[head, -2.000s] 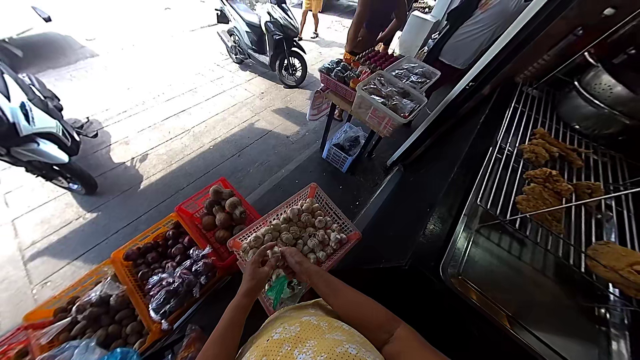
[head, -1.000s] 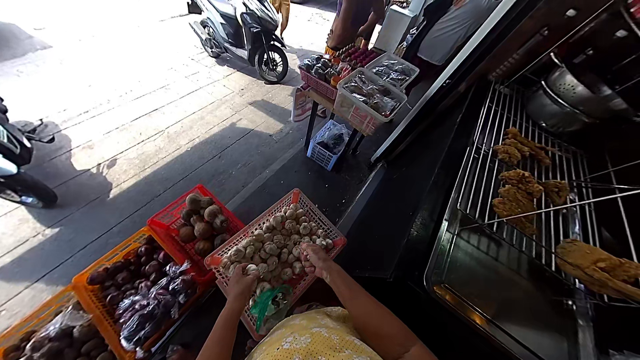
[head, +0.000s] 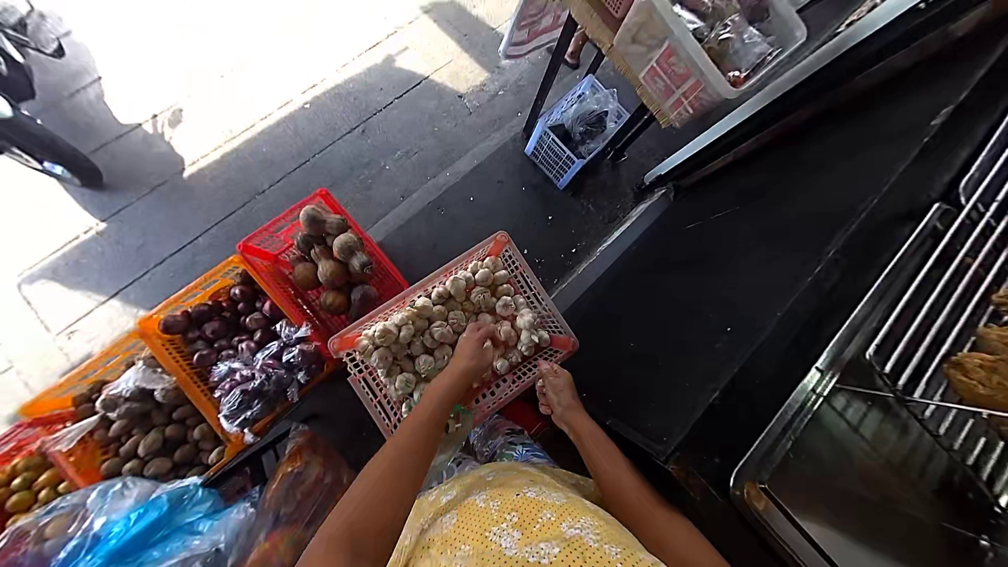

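Note:
A pink plastic basket (head: 561, 321) full of garlic bulbs (head: 425, 331) stands tilted in front of me. My left hand (head: 475, 352) reaches over the basket, its fingertips down among the bulbs on the right; whether it grips one is hidden by the hand itself. Just off the basket's lower right corner is my right hand (head: 557, 391), with its fingers curled; I cannot tell whether something small is in them. Below my left forearm, a green and clear plastic bag (head: 459, 417) partly shows at the basket's near edge.
Left of the garlic are a red crate (head: 264, 236) of brown root vegetables, an orange crate (head: 169, 346) of red onions, and potatoes (head: 157, 441). A blue crate (head: 555, 161) sits under a table. At right are a black counter (head: 709, 291) and a metal rack (head: 921, 346) with fried food.
My left hand has moved from the basket's near left side onto the bulbs at right. My right hand has left the bulbs for a place beside the corner. The view has tilted down.

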